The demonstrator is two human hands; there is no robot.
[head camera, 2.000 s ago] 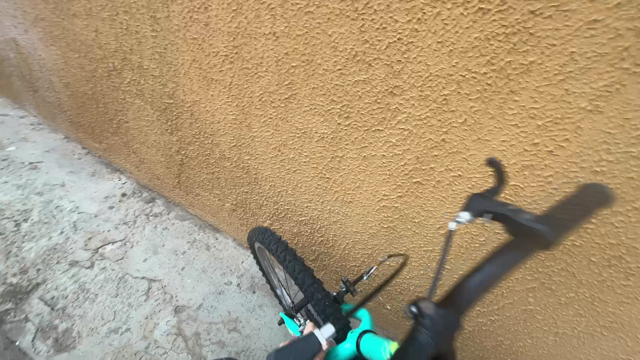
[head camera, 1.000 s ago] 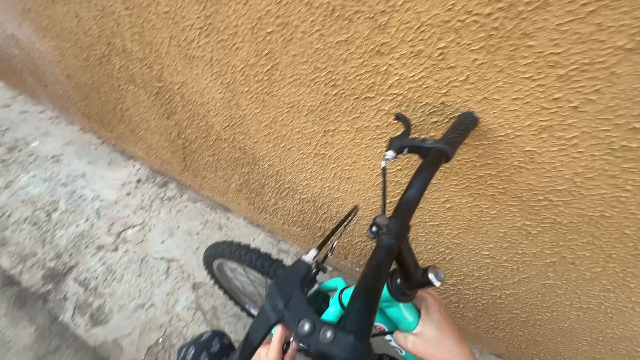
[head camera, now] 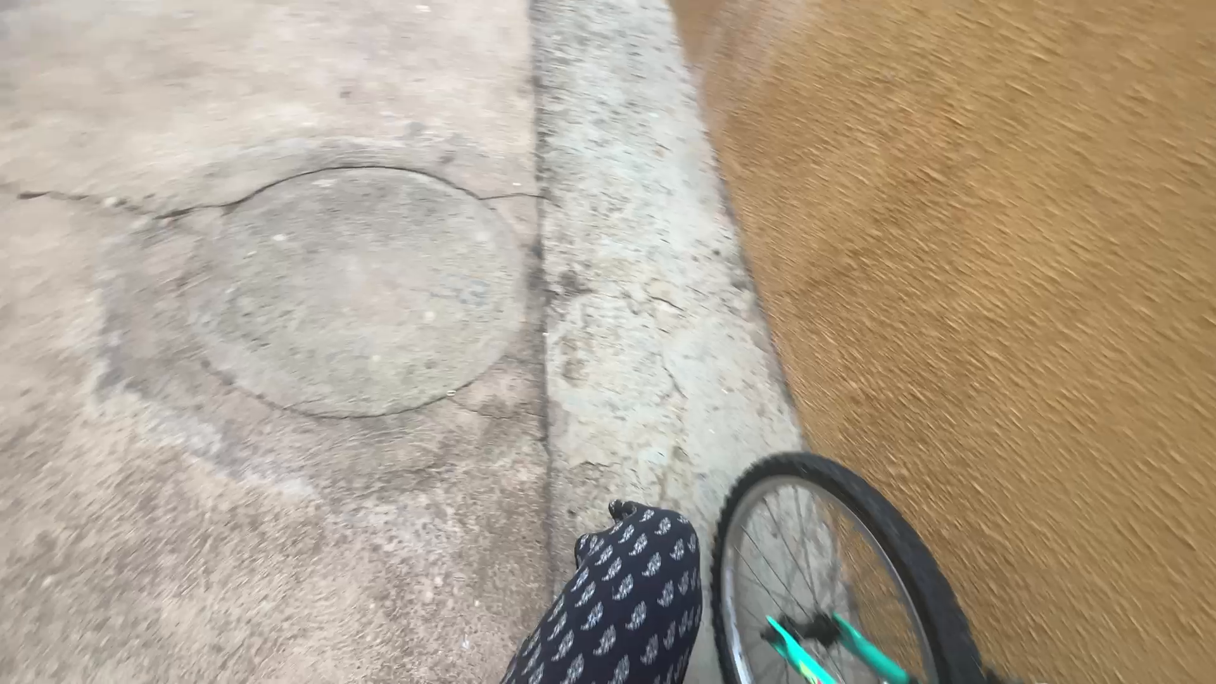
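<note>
Neither my left hand nor my right hand shows at this moment. At the lower right, a bicycle's front wheel (head camera: 727, 570) with a black knobby tire and thin spokes stands beside the wall. The ends of its turquoise fork (head camera: 869, 649) reach the hub (head camera: 815, 629) at the bottom of the view. The handlebar and the rest of the frame are out of view. Just left of the wheel is my leg in dark patterned fabric (head camera: 617, 608) with small white motifs.
A rough ochre stucco wall (head camera: 997, 237) rises on the right. A pale concrete strip (head camera: 617, 285) runs along its base. Left of it, cracked paving (head camera: 285, 85) surrounds a round concrete cover (head camera: 361, 294).
The view has swung left and forward along the ground. Both hands, seen at the handlebar and the turquoise frame one second ago, have left the view, and so has the handlebar.
</note>
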